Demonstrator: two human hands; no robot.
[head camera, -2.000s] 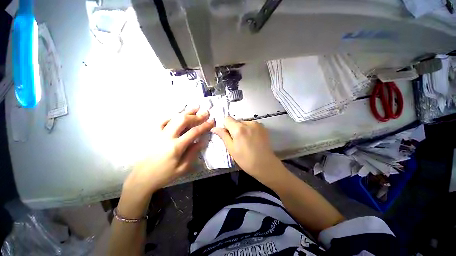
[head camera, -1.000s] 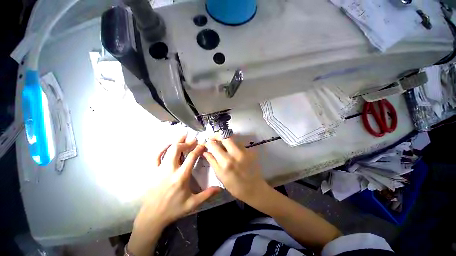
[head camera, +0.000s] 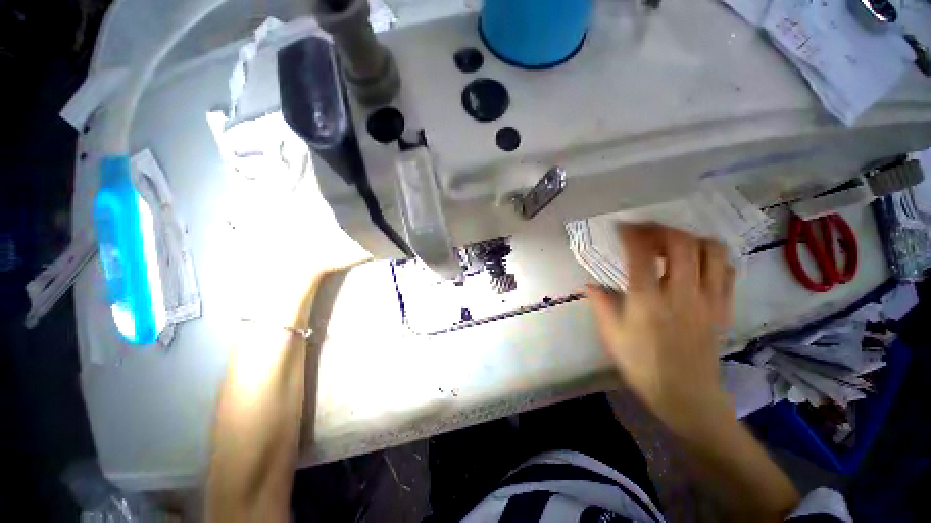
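My right hand (head camera: 669, 317) lies over the neat stack of white cut pieces (head camera: 602, 250) under the machine arm. Its fingers are apart and blurred, the thumb at the stack's near edge; no piece is seen lifted. My left hand (head camera: 296, 281) is left of the needle, mostly lost in the lamp's glare and partly behind the machine head; its grip cannot be seen. Loose white sewn pieces (head camera: 267, 148) lie behind it. The presser foot and needle area (head camera: 495, 268) shows no fabric under it.
The off-white machine head (head camera: 633, 133) spans the table, with a blue cap (head camera: 536, 29) and work papers (head camera: 837, 61) on it. Red scissors (head camera: 822, 251) lie right of the stack. A blue lamp-like item (head camera: 128, 250) is at left. Offcuts (head camera: 817, 363) fill a blue bin (head camera: 868, 409) lower right.
My right hand has moved right from the needle to the stack. My left hand has moved left and away into the glare. The white piece between the hands is gone from the needle area.
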